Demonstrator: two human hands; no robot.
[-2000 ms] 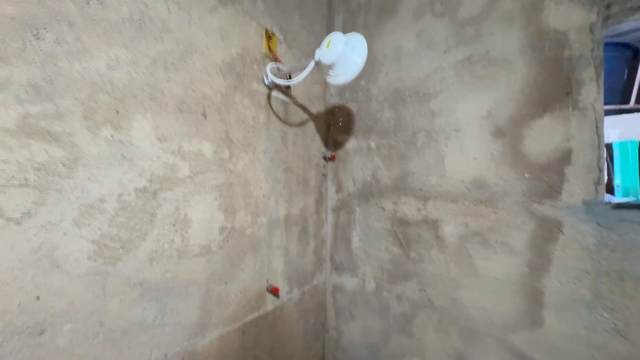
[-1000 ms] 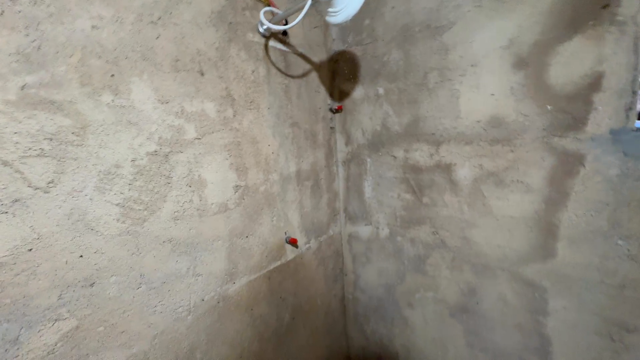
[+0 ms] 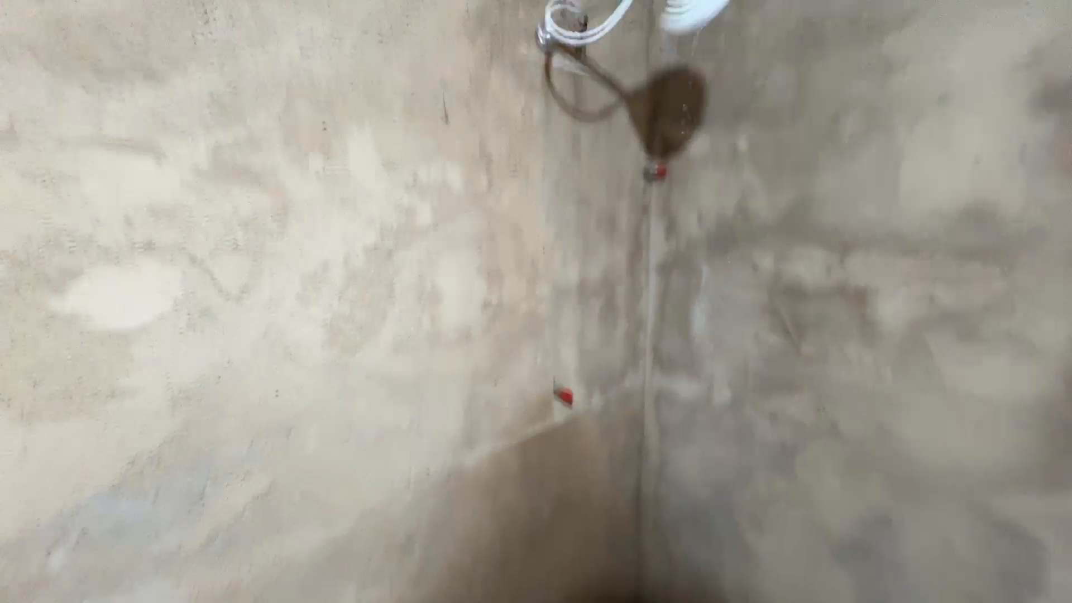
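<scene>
Neither my left hand nor my right hand is in the frame. At the top edge, a coiled white cable [image 3: 586, 35] hangs at a small metal fitting [image 3: 544, 37] on the wall. To its right the lower part of a white lamp-like fixture [image 3: 691, 13] shows, cut off by the frame. Their brown shadow [image 3: 670, 109] falls across the corner. Just beneath the shadow sits a small red and grey piece [image 3: 655, 172]. A second small red piece [image 3: 564, 394] sticks out of the wall lower down. The picture is blurred.
Two rough plastered walls meet at a vertical corner seam [image 3: 648, 318]. The left wall [image 3: 293, 335] is lighter, and the right wall [image 3: 879, 335] is patchy grey. A slanting line crosses the lower left wall, with darker plaster below it.
The view has tilted down and shifted, so the white fixture, fully visible two seconds ago, is now cut off at the top. The window-like opening at the far right has left the view.
</scene>
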